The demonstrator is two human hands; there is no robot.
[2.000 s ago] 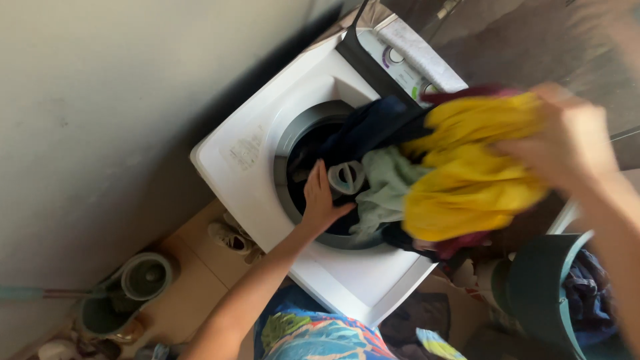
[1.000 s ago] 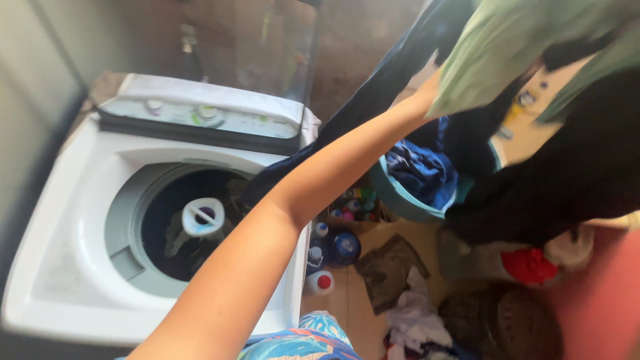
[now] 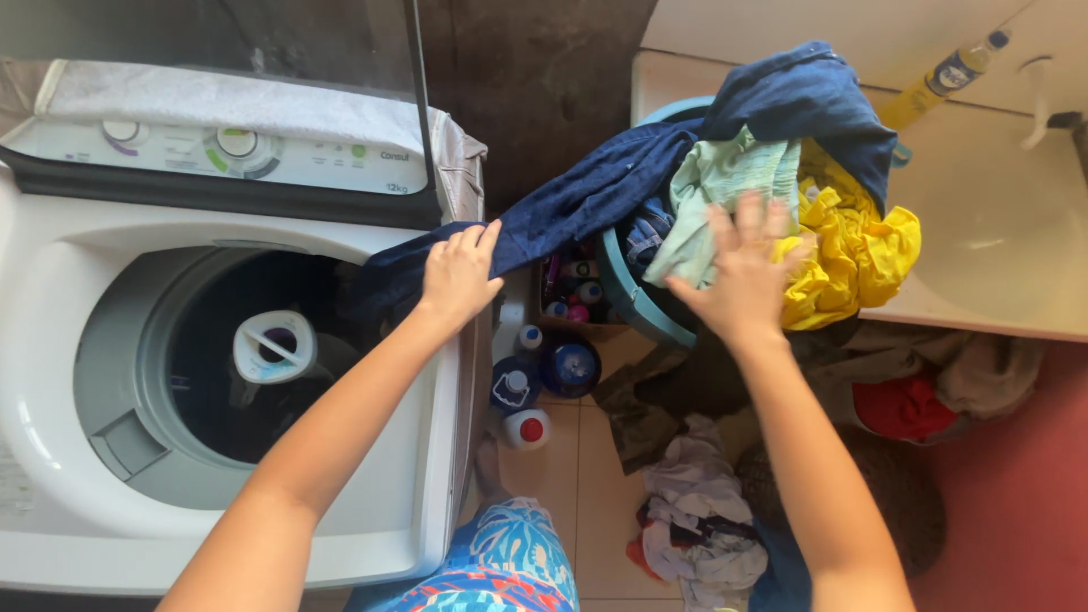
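Observation:
Dark blue denim trousers (image 3: 586, 191) stretch from the drum opening of a white top-load washing machine (image 3: 408, 476) across to a teal basket (image 3: 642, 310). My left hand (image 3: 459, 272) grips them at the machine's right rim. With fingers spread, my right hand (image 3: 748, 272) rests against a pale green garment (image 3: 731, 166) heaped on the basket. A yellow garment (image 3: 841, 246) hangs over the basket's right side. Inside the machine, the white agitator cap (image 3: 274, 347) stands in the dark drum; what lies low in it is hard to tell.
Detergent bottles (image 3: 514, 384) stand on the tiled floor beside the machine, with a box of smaller bottles (image 3: 578, 293) behind. Clothes (image 3: 701, 518) lie on the floor. A bottle of yellow liquid (image 3: 943, 81) lies by a sink (image 3: 994, 246). The machine's lid (image 3: 212, 34) is raised.
Two seconds ago the yellow and green garments were lifted over the machine; now they lie on the basket. My left hand has left the agitator cap and holds the denim. The view has swung right.

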